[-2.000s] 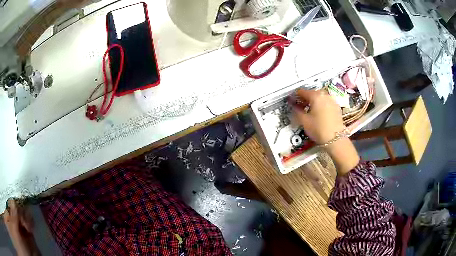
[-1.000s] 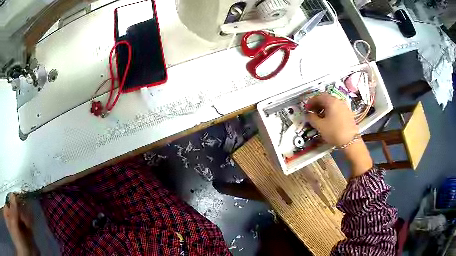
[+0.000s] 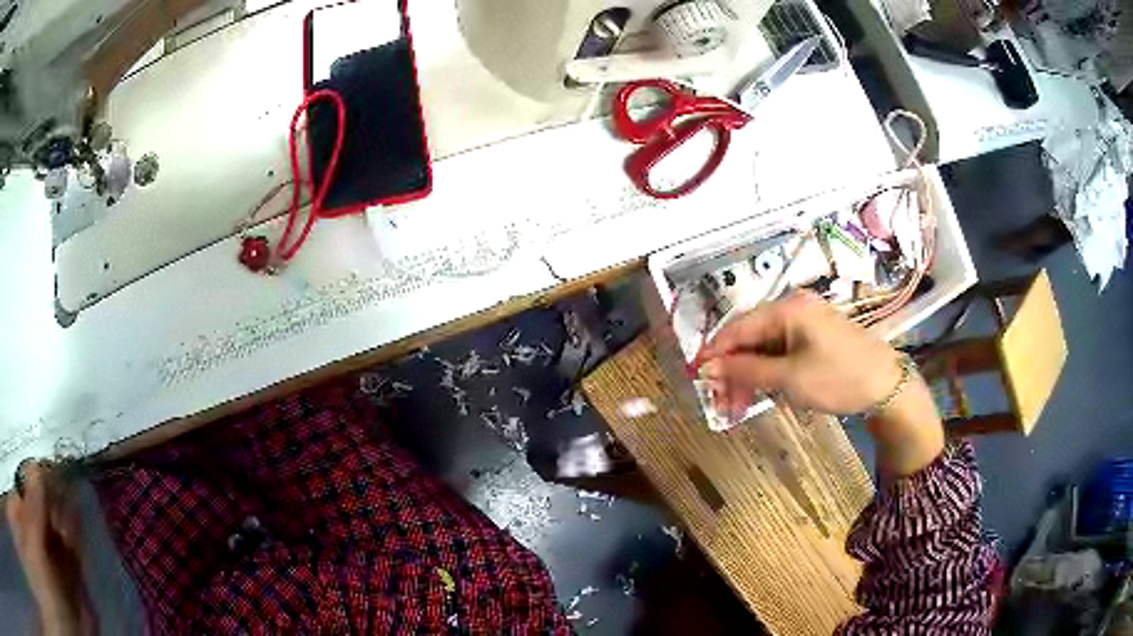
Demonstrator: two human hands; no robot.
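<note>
The white accessory tray [image 3: 957, 255] sits at the table's right end, full of small metal parts, cords and coloured bits. My right hand [image 3: 801, 360] is over the tray's near left corner, thumb and fingers drawn together; blur hides whether they hold anything. Small blurred pale spots show left of the fingertips, over the stool and floor; I cannot tell what they are. My left hand [image 3: 47, 534] is at the far left, partly cut off, by the table's front edge; I cannot tell whether it holds something. Plaid cloth [image 3: 336, 522] covers my lap.
Red-handled scissors [image 3: 677, 137] and a black phone [image 3: 373, 124] with a red cord lie left of the tray. The cream sewing machine [image 3: 522, 50] stands behind. A slatted wooden stool [image 3: 746, 509] is below the tray. Scraps lie on the grey floor.
My right hand has moved from the tray's middle towards its near left corner, uncovering small parts. Blurred pale spots now show left of the fingertips. The view has shifted slightly.
</note>
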